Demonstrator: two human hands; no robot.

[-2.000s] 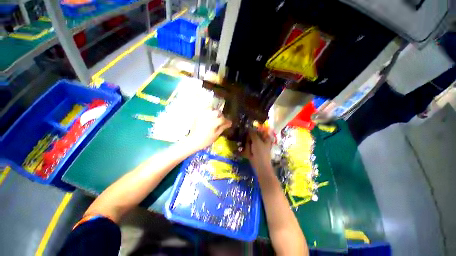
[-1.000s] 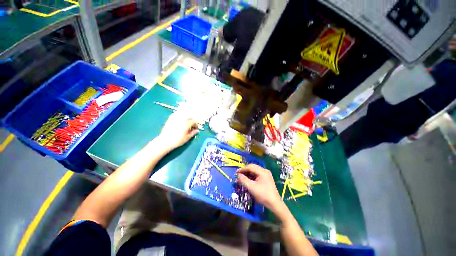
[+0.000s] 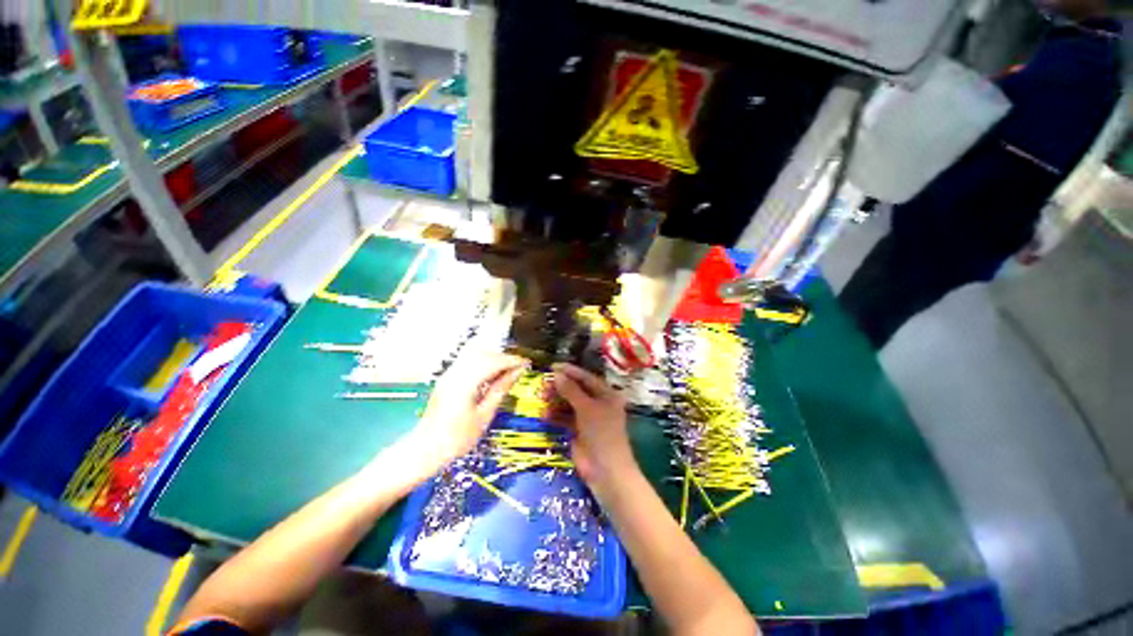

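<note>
The crimping press (image 3: 733, 137) stands ahead with its dark die (image 3: 547, 292) low at the centre. My left hand (image 3: 462, 410) is at the lower left of the die, fingertips pinched together. My right hand (image 3: 593, 416) is at the lower right of the die, fingertips close to the left ones. What the fingertips hold is too small and blurred to tell. The blue parts tray (image 3: 497, 599) lies below my hands, with silvery terminals (image 3: 547, 547) and yellow wires (image 3: 528, 454) in it. White wires (image 3: 429, 326) lie fanned left of the die.
Finished yellow-and-white leads (image 3: 721, 410) are piled at the right, below a red box (image 3: 711, 286). Red-handled scissors (image 3: 627, 349) lie beside the die. A divided blue bin (image 3: 75, 373) with red and yellow wires is at the left. A person in dark clothes (image 3: 994, 162) stands behind, right.
My right hand has moved up from the parts tray to the die. My left hand has moved from the white wires toward the die. The camera view has shifted.
</note>
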